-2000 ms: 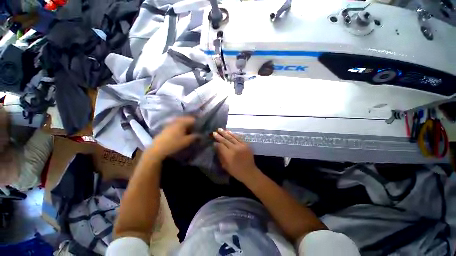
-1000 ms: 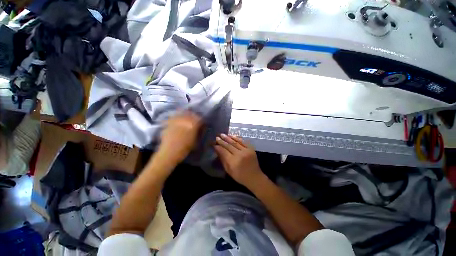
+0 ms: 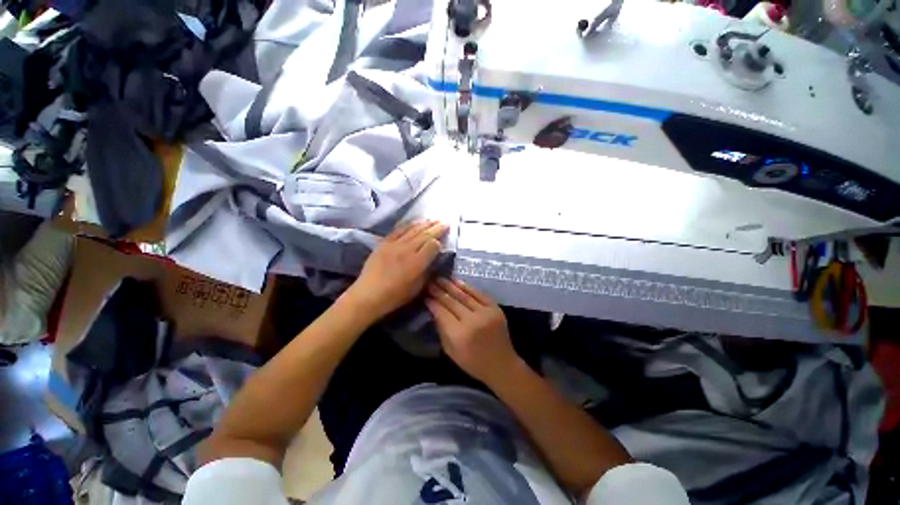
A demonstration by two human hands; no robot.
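Note:
A light grey garment with dark grey bands [image 3: 331, 197] lies bunched on the machine table, left of and below the needle area. My left hand [image 3: 403, 264] lies on its front part, fingertips near the table's front edge. My right hand [image 3: 468, 321] is just to the right and lower, its fingertips at a dark grey fold of the cloth at the edge. Cloth hangs over the edge below both hands. The presser foot area [image 3: 489, 163] of the white sewing machine [image 3: 612, 104] is above my hands. The exact finger grip is partly hidden.
A ruler strip [image 3: 612, 288] runs along the table's front edge. Scissors with orange and red handles [image 3: 839, 296] lie at its right end. Dark cloth [image 3: 128, 89] is heaped upper left. A cardboard box [image 3: 212, 306] with garments stands lower left. Grey garments [image 3: 750, 424] lie lower right.
My left hand has moved right and down onto the cloth beside my right hand. The dark part raised between my hands earlier now lies lower and folded. My right hand has barely moved.

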